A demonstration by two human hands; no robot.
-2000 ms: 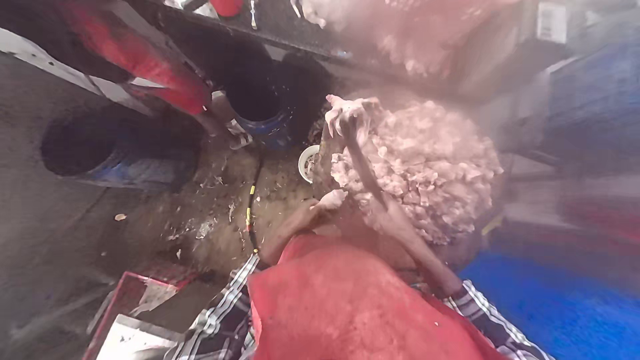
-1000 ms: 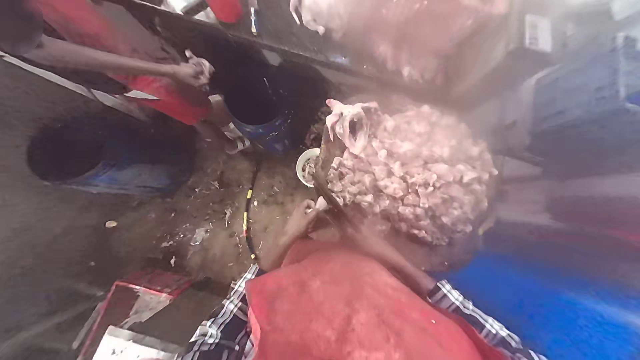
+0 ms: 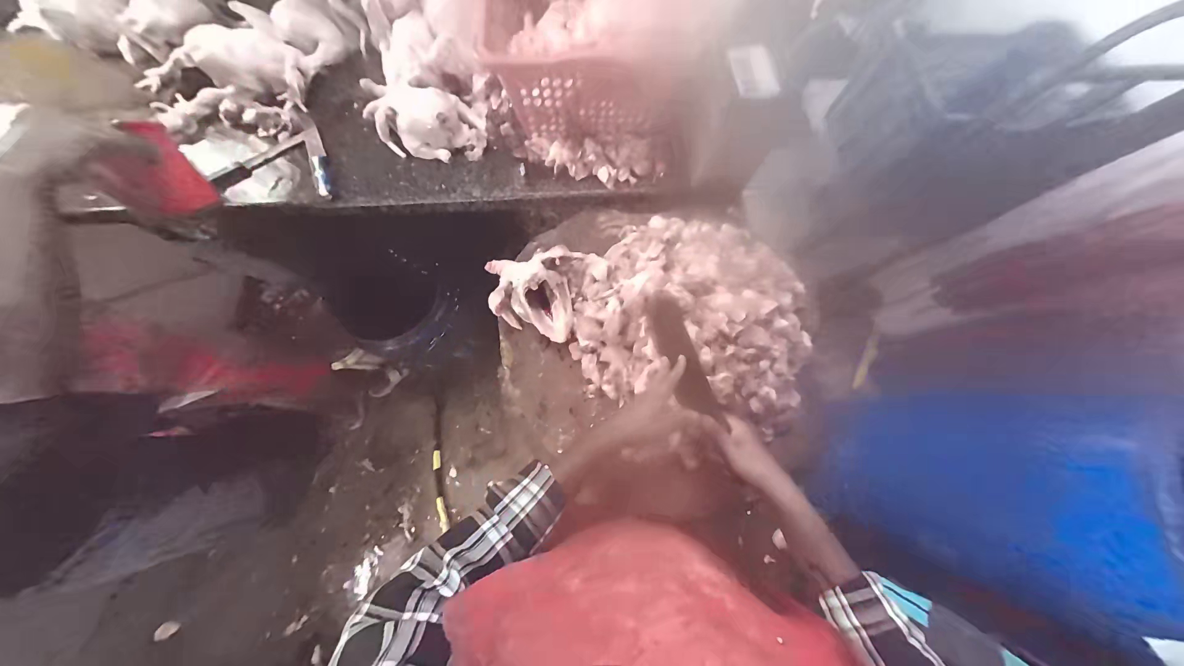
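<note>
A large mound of chopped raw poultry meat (image 3: 740,324) lies on a round chopping block. At its left edge rests a plucked chicken carcass (image 3: 541,294) with its cavity facing up. My right hand (image 3: 740,442) grips the handle end of a cleaver-like knife (image 3: 684,361), whose blade slants up and left over the mound. Close to the blade, my left hand (image 3: 659,384) has its fingers raised near the knife's lower part. Blur hides whether it holds or touches anything.
Whole plucked carcasses (image 3: 425,116), a knife (image 3: 319,162) and a perforated pink basket of meat (image 3: 592,92) stand on the dark counter (image 3: 416,190). A dark barrel (image 3: 388,296) is left of the block; a blue container (image 3: 999,472) is at the right. Another person (image 3: 46,231) stands at the left.
The view has shifted up toward the counter. My left hand has moved up and right, close to the knife. The knife now points over the meat mound.
</note>
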